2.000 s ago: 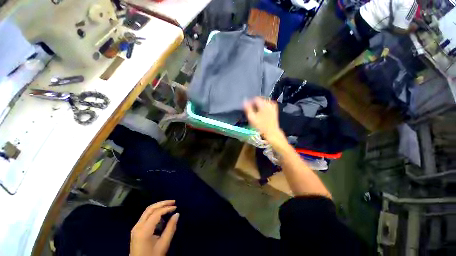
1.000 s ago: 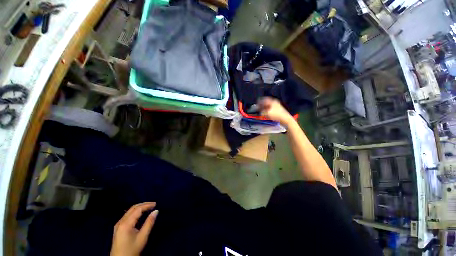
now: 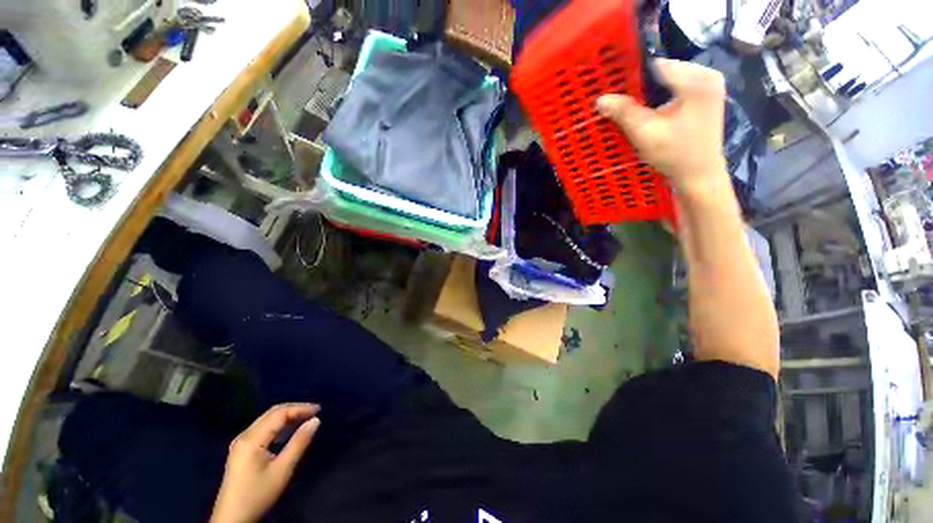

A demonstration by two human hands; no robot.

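Observation:
My right hand (image 3: 680, 128) is shut on the rim of a red plastic basket (image 3: 588, 128), raised and tilted at the upper right. The basket's contents are mostly hidden. Below it, a white and blue basket (image 3: 552, 282) holds dark cloth (image 3: 547, 220) with a whitish dotted line. To the left, a green basket (image 3: 409, 209) holds grey-blue denim panels (image 3: 414, 128). My left hand (image 3: 268, 455) rests over my lap, fingers slightly curled and apart, holding nothing.
Shears (image 3: 82, 158) and a dark slim tool (image 3: 53, 113) lie on the white machine table (image 3: 61, 245) at left, which has a wooden edge. A cardboard box (image 3: 506, 322) stands on the floor below the baskets. Metal racks stand at right.
My right hand has moved up and right, lifting the red basket off the white and blue one. The view has shifted, showing more of the table. My left hand stays over my lap.

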